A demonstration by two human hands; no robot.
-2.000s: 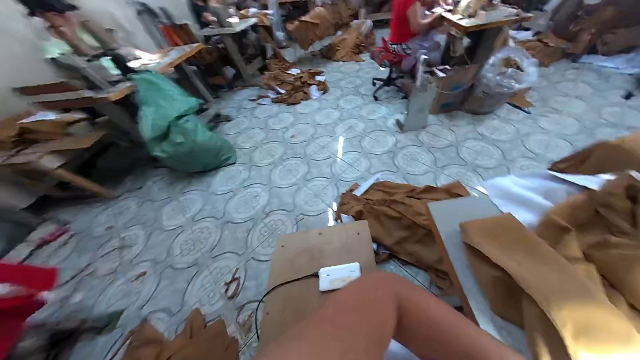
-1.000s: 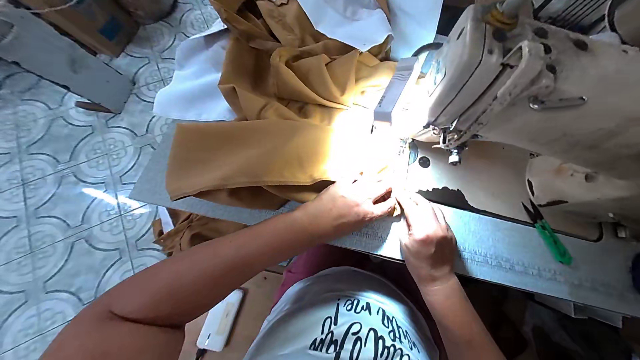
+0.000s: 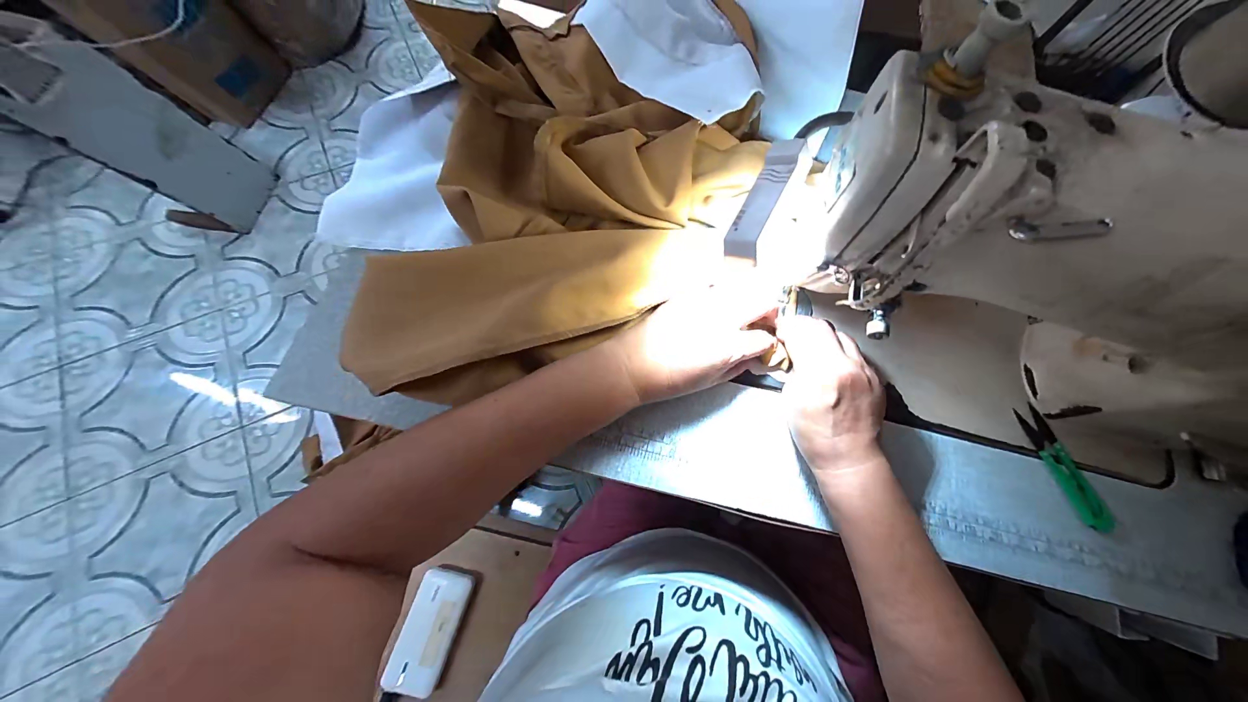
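Observation:
An industrial sewing machine [image 3: 975,185] stands at the right, its lamp glaring over the needle area. My left hand [image 3: 697,346] lies on the tan-brown fabric [image 3: 507,292], its fingertips pinching the fabric edge just in front of the presser foot. My right hand [image 3: 834,390] meets it there, thumb and fingers closed on the same small folded bit of fabric. The glare hides part of my left hand and the stitching spot. The rest of the fabric spreads left and back over the table [image 3: 682,458]. Green-handled thread snips [image 3: 1072,478] rest on the table to the right.
White fabric pieces [image 3: 400,175] lie among the brown cloth. Below my left forearm, a white power bank [image 3: 427,634] sits on a wooden surface. A grey panel [image 3: 146,136] and a cardboard box [image 3: 205,58] stand at upper left on the tiled floor [image 3: 127,322].
The view has swung from the room to the sewing machine since two seconds ago. Between one second ago and now, both hands stay near the presser foot with little plain change.

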